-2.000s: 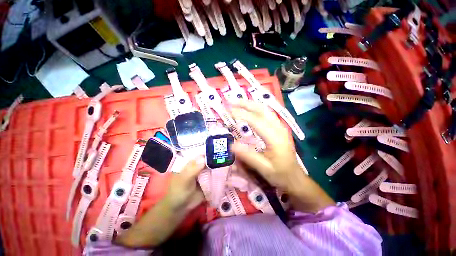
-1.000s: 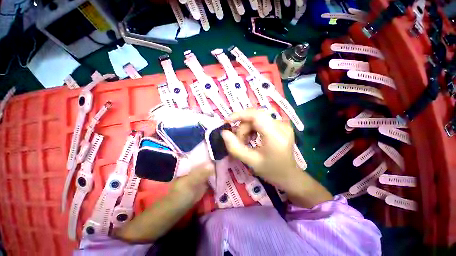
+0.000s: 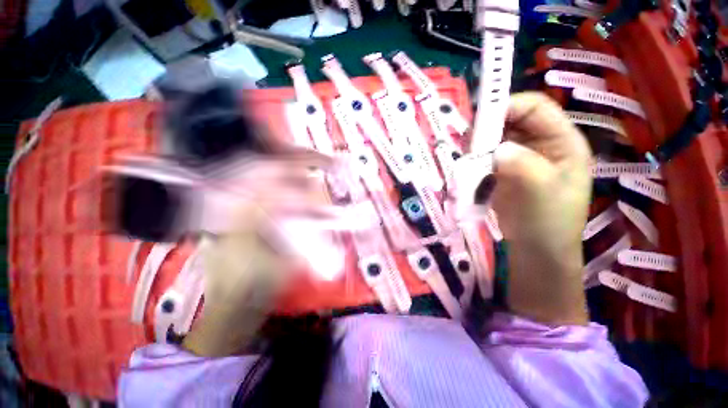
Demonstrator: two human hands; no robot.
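Note:
My left hand (image 3: 239, 275) is blurred by motion and holds several pink smartwatches (image 3: 152, 205) fanned out, with dark screens showing, over the left half of the red-orange tray (image 3: 64, 263). My right hand (image 3: 543, 171) holds one pink smartwatch (image 3: 476, 187) at its case, above the tray's right edge. Its strap (image 3: 495, 72) stands up, and the case is partly hidden by my fingers. Between my hands, rows of pink watches lie face down with round sensors showing. A black smartwatch (image 3: 415, 209) lies among them.
Stacked red-orange trays (image 3: 638, 88) stand at the right, with pink strap ends hanging out and black straps on top. White paper sheets (image 3: 124, 64), a thin metal bracket (image 3: 271, 41) and a bench device (image 3: 172, 24) lie beyond the tray.
My hands have moved apart. The left has swung its batch left and is blurred. The right has taken one watch away to the right and raised it. The view has shifted.

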